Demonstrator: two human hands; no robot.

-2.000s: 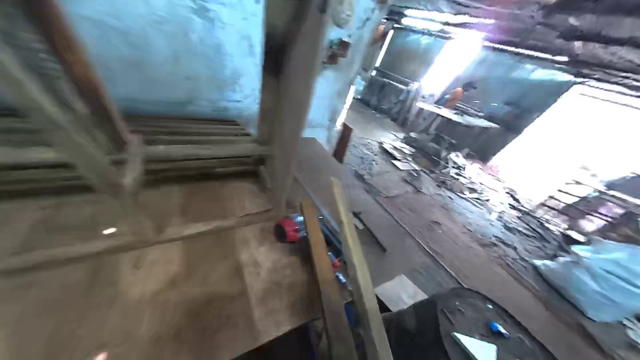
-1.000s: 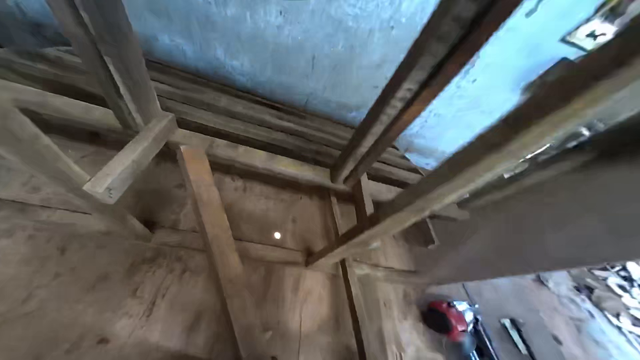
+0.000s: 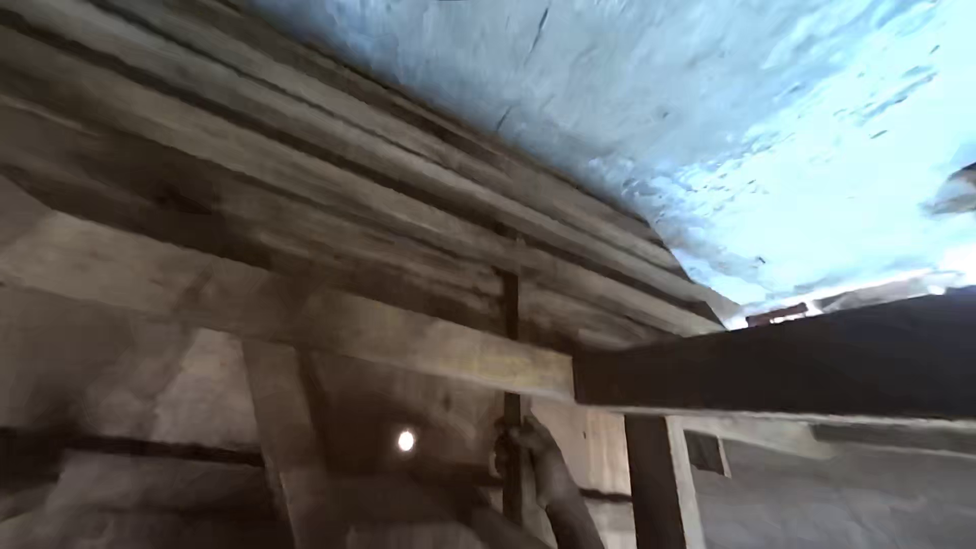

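Note:
My right hand (image 3: 534, 450) is closed around a narrow dark wooden strip (image 3: 512, 473) at the lower centre, its forearm rising from the bottom edge. The strip stands nearly upright and passes behind the pale horizontal beam (image 3: 457, 354) of a wooden frame; its upper part shows above that beam. Just left of the strip, a dim, arm-like shape lies in shadow; whether it is my left arm is unclear, and its hand cannot be made out.
Long stacked boards (image 3: 427, 191) run diagonally along the blue plastered wall (image 3: 610, 91). A dark beam (image 3: 778, 366) juts in from the right, above an upright post (image 3: 659, 480). Another slanting board (image 3: 282, 442) stands at lower left.
The view has swung and moved in close to the stacked boards and frame. My right hand, not seen in the earlier frames, now shows on the strip.

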